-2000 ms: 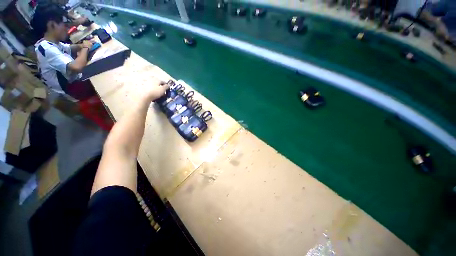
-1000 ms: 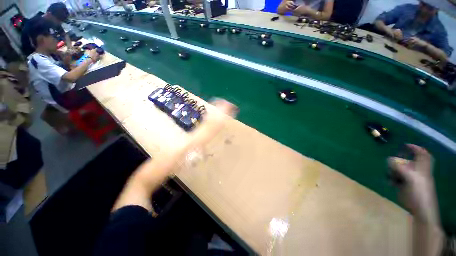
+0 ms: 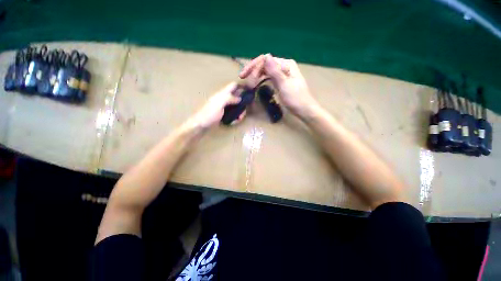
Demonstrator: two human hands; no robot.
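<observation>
My left hand point(image 3: 218, 105) holds a black power bank point(image 3: 235, 112) above the middle of the cardboard-covered bench. My right hand point(image 3: 283, 79) is beside it, bare, with its fingers at the top between the two units. A second black power bank point(image 3: 270, 104) with a small tan band sits under my right palm, and its lower end shows. A thin black cable runs by the fingertips. The plug is hidden or too small to tell. Whether the second unit rests on the bench or is held is hard to see.
A row of looped units point(image 3: 48, 79) lies at the left end of the cardboard bench cover point(image 3: 181, 71). A cluster of straight-cable units point(image 3: 460, 130) is at the right. The green conveyor belt point(image 3: 329, 38) runs beyond. Small tan pieces point(image 3: 94, 198) show below the bench edge at left.
The view has turned down to the bench in front of me. My hands, earlier far apart over the bench and belt, are together at the middle with two black units. The straight-cable units have come into view.
</observation>
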